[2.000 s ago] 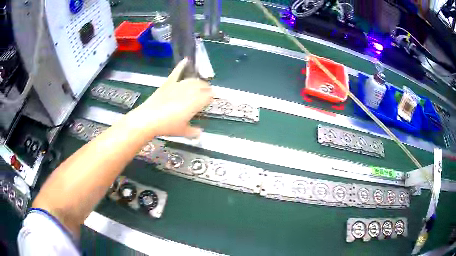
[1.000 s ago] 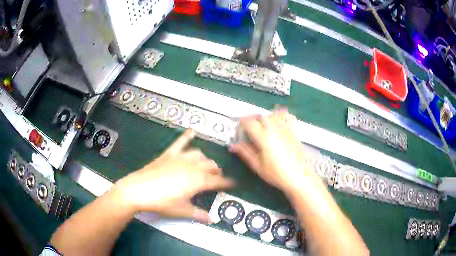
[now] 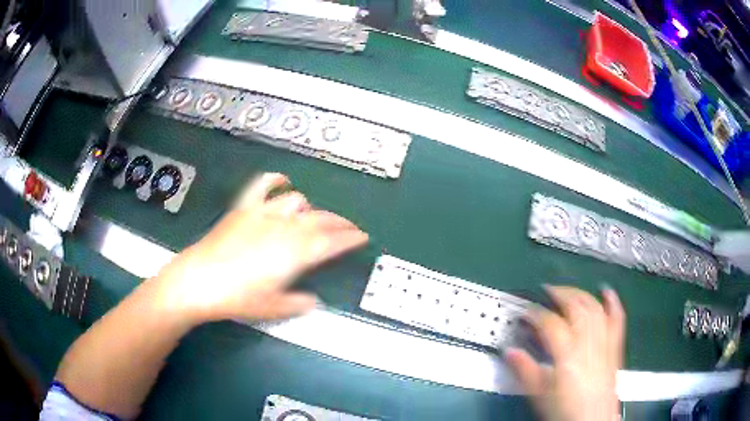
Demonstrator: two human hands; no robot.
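A silver plate dotted with small dark holes (image 3: 444, 303) lies across the dark green belt just above the near rail. My right hand (image 3: 576, 349) is at its right end, thumb and fingers around the end, which they partly hide; the hand is blurred. My left hand (image 3: 259, 255) is above the belt, left of the plate, fingers apart and empty. A row of silver-part fixtures (image 3: 275, 123) lies beyond my left hand. Another silver-part row (image 3: 621, 238) lies to the right, with a gap between the rows.
A fixture with black parts (image 3: 152, 177) sits at left beside the machine (image 3: 136, 37). A fixture (image 3: 308, 409) is cut off at the bottom edge. Other fixtures lie at far centre (image 3: 539, 107) and far left (image 3: 296, 31). A red bin (image 3: 621, 57) and blue bins (image 3: 687, 115) stand far right.
The view has shifted. My right hand has moved from the fixture row to the near right, where the dotted plate now shows. A gap has opened in the row. My left hand remains open.
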